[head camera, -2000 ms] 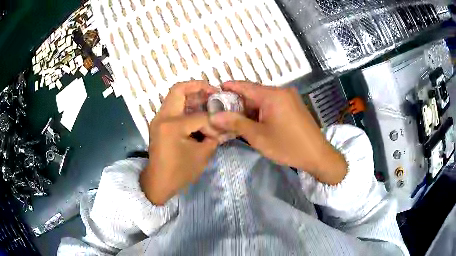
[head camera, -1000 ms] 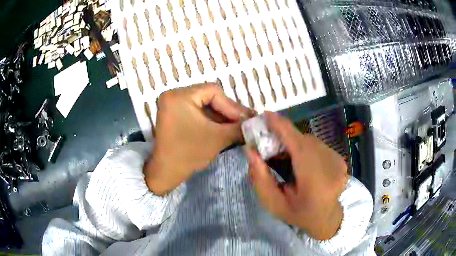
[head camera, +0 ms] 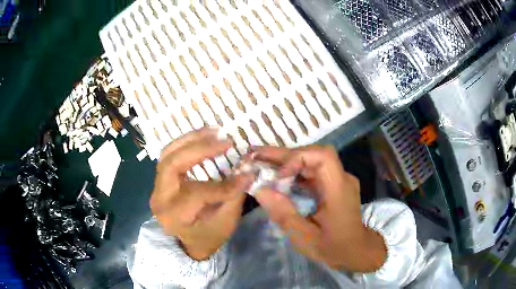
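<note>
My left hand and my right hand meet in front of my chest, over the near edge of a white tray with rows of thin brown-gold slivers. My right hand is closed around a small glossy unit, probably a watch case, mostly hidden by the fingers. A white wrap shows at the meeting fingertips, blurred. My left fingertips are pinched near it; whether they hold a small part cannot be told.
Left: loose beige pads, a white card, dark strips and a heap of metallic components. Right: a clear blister tray, an orange item, a small rack of slivers and a white machine with buttons.
The view has shifted and turned. My hands were together, then apart with a dark unit showing in my right hand; now their fingertips meet again around the white wrap.
</note>
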